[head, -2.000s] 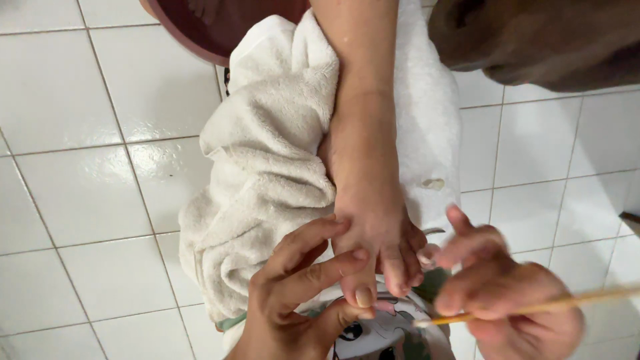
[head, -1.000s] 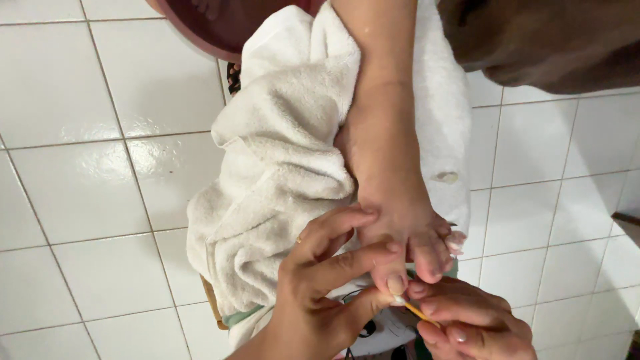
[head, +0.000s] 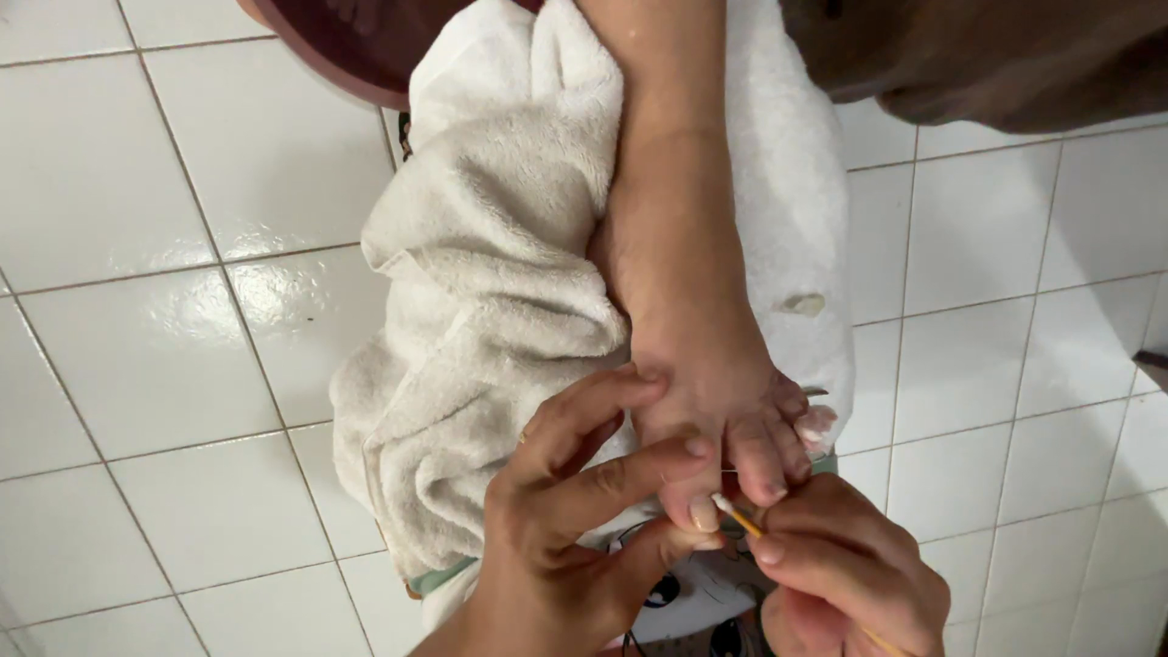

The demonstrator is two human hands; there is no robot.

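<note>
Another person's bare foot (head: 698,365) rests on a white towel, toes toward the bottom of the view. My left hand (head: 575,493) grips its big toe, the thumb at the tip and two fingers lying across the top of the foot. In my right hand (head: 849,557) is a thin wooden stick (head: 744,520) with a white cotton tip, which is beside the edge of the big toenail (head: 703,514). The nail looks pale and glossy. Part of the stick is hidden by my right fingers.
A bunched white towel (head: 493,274) lies left of the foot. Beyond it stands a dark red basin (head: 338,55). Brown cloth (head: 985,55) hangs at the upper right. A small stained wad (head: 815,425) sits by the little toes. White floor tiles (head: 100,365) surround everything.
The right hand has moved in from the right, bringing the cotton-tipped stick to the big toe. Since one second ago, the tip has shifted to the side of the nail. My left hand still holds the toe.
</note>
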